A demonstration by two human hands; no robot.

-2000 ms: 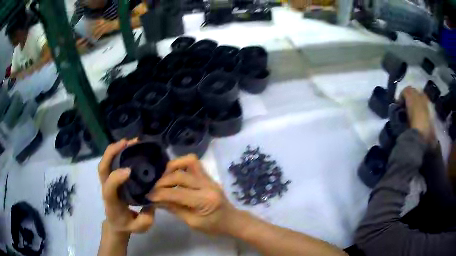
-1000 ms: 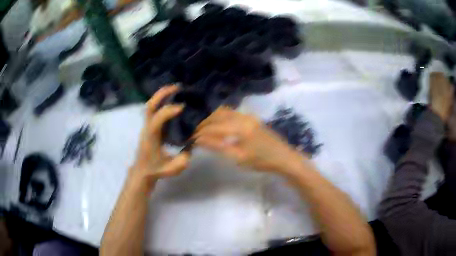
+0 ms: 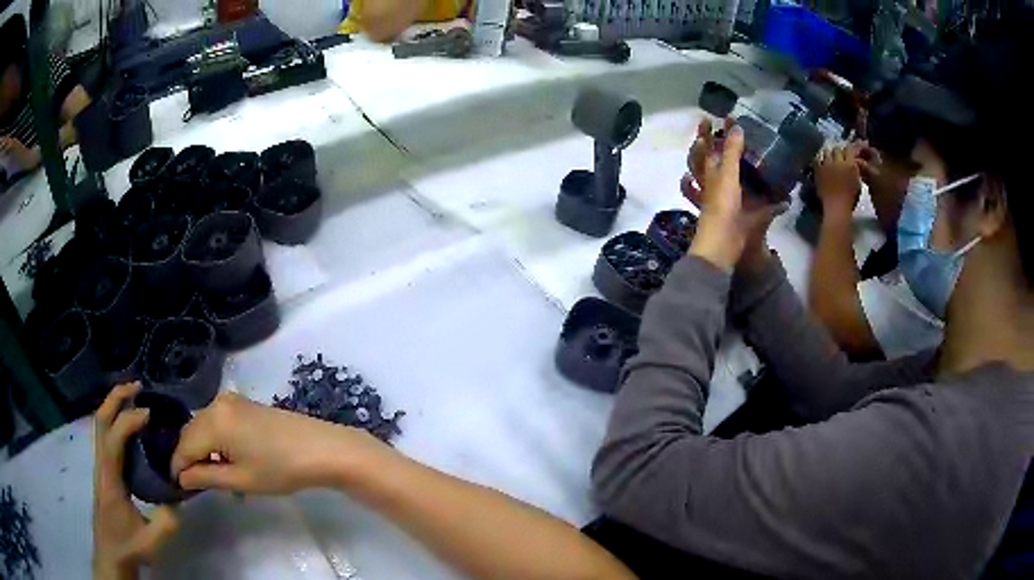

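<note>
A dark housing cup [image 3: 151, 455] is at the lower left, tilted with its open top towards me. My left hand [image 3: 118, 487] holds it around its left side and base. My right hand [image 3: 244, 444] is at its right side, with the fingertips at the opening; whether they hold a small part is hidden. A loose pile of small dark clips [image 3: 337, 397] lies just behind my right forearm. Many stacked housing cups [image 3: 181, 357] stand behind my hands.
A worker in a grey sleeve [image 3: 669, 397] sits at the right, holding a dark cup-like part [image 3: 776, 150]. Several cups [image 3: 598, 343] stand before that worker, with a stemmed cup [image 3: 607, 170] behind. A green post [image 3: 48, 136] rises at far left. More clips [image 3: 16, 532] lie lower left.
The view has swung to the right, so my hands and the cups appear farther left. The neighbouring worker now holds a part raised. My left hand still holds a cup.
</note>
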